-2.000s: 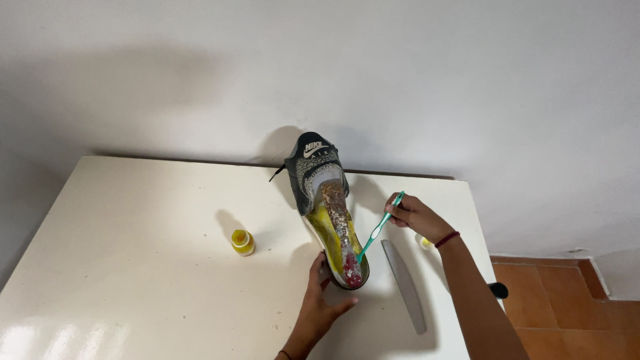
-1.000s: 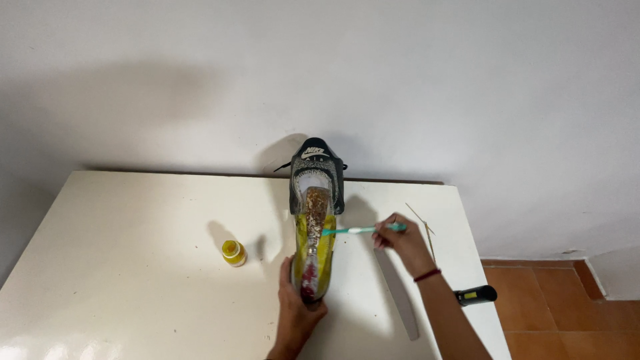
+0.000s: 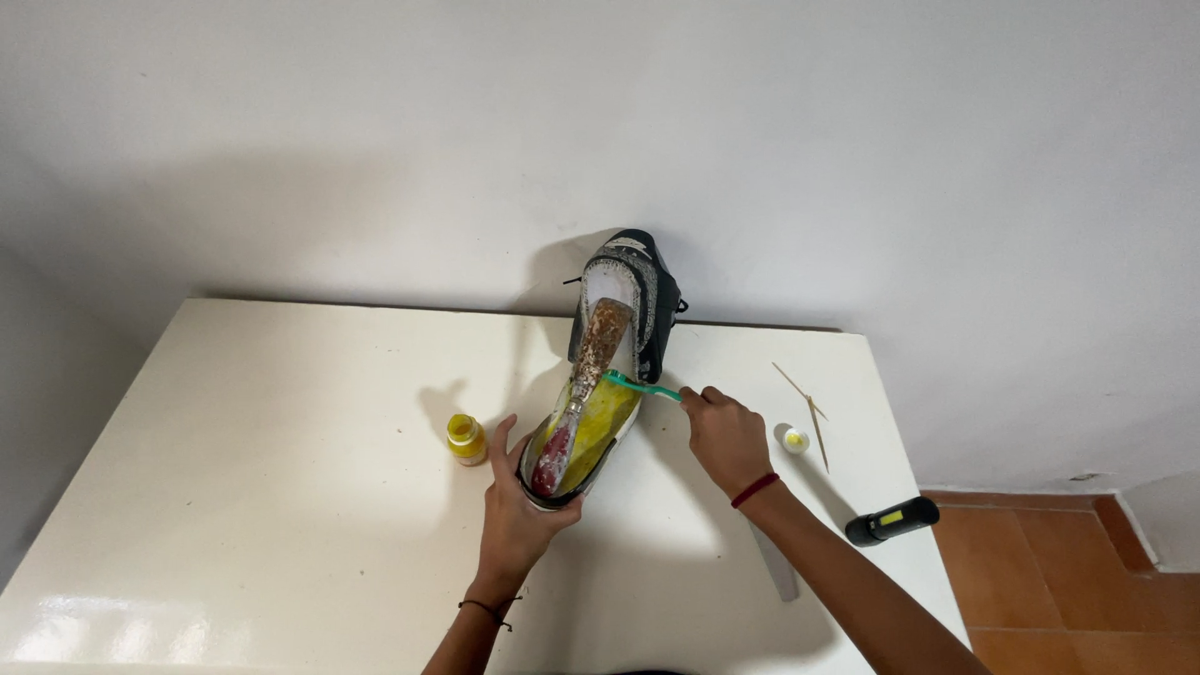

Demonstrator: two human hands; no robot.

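A grey and black Nike sneaker point(image 3: 656, 319) lies across the far edge of the table, its heel toward me. My left hand point(image 3: 525, 511) grips the heel end, fingers on its left side and thumb at the near end. Inside the opening a rusty metal tool with a worn red end point(image 3: 593, 375) lies lengthwise over a yellow-coated surface point(image 3: 603, 427). My right hand point(image 3: 727, 436) holds a teal toothbrush point(image 3: 652, 387) by its handle, and the brush head touches or nearly touches the yellow area beside the metal piece.
On the white table point(image 3: 281, 422), an uncapped jar of yellow liquid point(image 3: 466, 441) stands left of the shoe. To the right are a white cap with yellow inside point(image 3: 793, 439), thin wooden sticks point(image 3: 816, 422) and a black flashlight point(image 3: 891, 521). A flat grey strip point(image 3: 776, 562) lies partly under my right forearm.
The toothbrush has moved from the heel end up the shoe's inside, toward the toe. The shoe has turned, its heel now pointing more to the left. My left hand still holds the heel.
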